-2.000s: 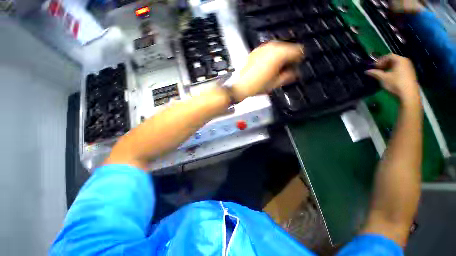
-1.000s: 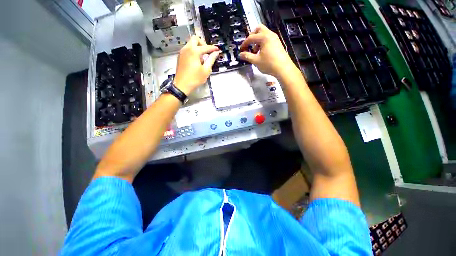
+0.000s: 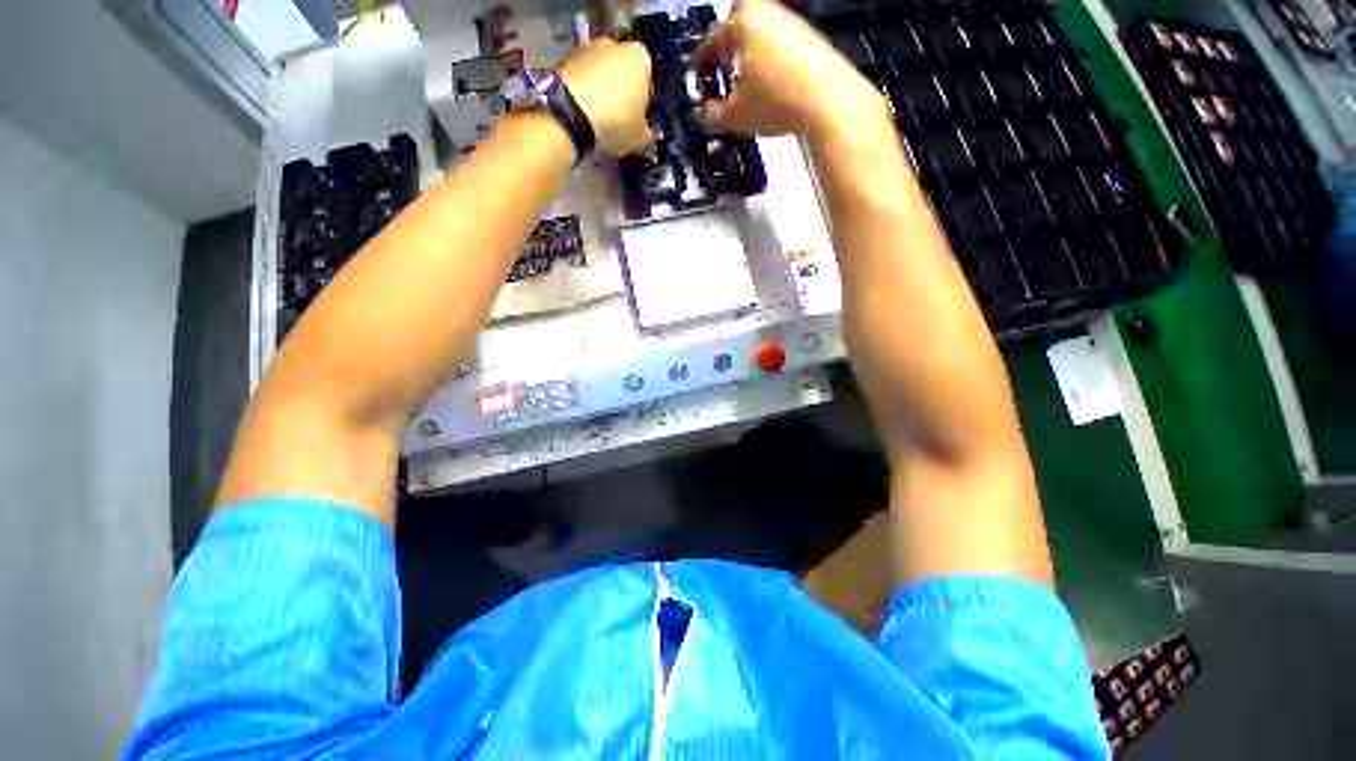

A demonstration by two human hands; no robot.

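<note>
The right fixture [image 3: 693,176], a black block with two rows of nests, stands on the white machine bed. My left hand [image 3: 613,92] is at its left row, back of the hand up, with the fingertips hidden. My right hand [image 3: 759,67] is at its right row, fingers bent down to the nests. A small part may be between its fingers, but I cannot tell. The left fixture [image 3: 339,223] is partly behind my left forearm.
Large black blister trays [image 3: 1011,164] are stacked right of the machine. Beyond lie the green conveyor [image 3: 1190,357] and a filled parts tray [image 3: 1234,134]. A red button [image 3: 769,357] and a white label [image 3: 1084,379] show. A cardboard box [image 3: 852,572] is below.
Both hands came together from the blister tray and conveyor side to the right fixture. Since then they have moved farther back along its rows, leaving the front nests uncovered.
</note>
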